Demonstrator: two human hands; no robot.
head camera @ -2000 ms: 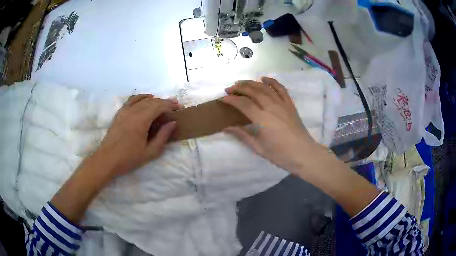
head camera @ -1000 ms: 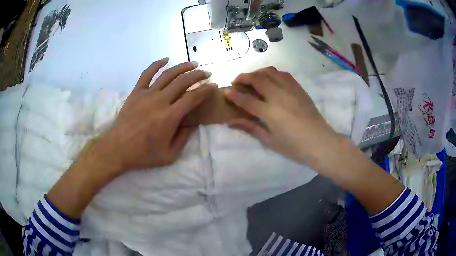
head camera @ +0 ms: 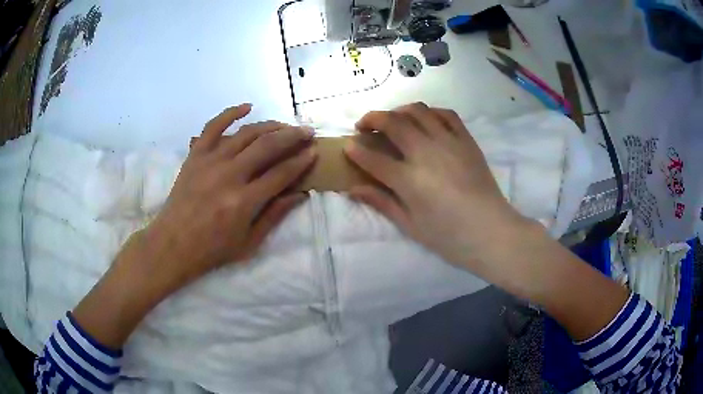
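Observation:
A white quilted garment panel [head camera: 254,308] covers the front of the table, with a stitched seam running down its middle. A brown cardboard template [head camera: 331,163] lies on the panel's far edge, across the top of that seam. My left hand [head camera: 223,181] rests over the template's left part, fingers bent, thumb along its near edge. My right hand [head camera: 432,173] holds its right part, fingers at the far edge and thumb at the near edge. Both ends of the template are hidden under my hands.
The sewing machine head [head camera: 370,23] and needle plate [head camera: 339,71] are just beyond my hands. Thread snips [head camera: 532,86], a pink-red pen, a small brown strip [head camera: 569,88] and a dark curved strip [head camera: 590,100] lie at right. A printed plastic bag [head camera: 655,169] hangs at far right.
The template and both hands have moved away from me to the panel's far edge. My left hand has come over more of the template, then drawn back slightly left. The view has shifted a little.

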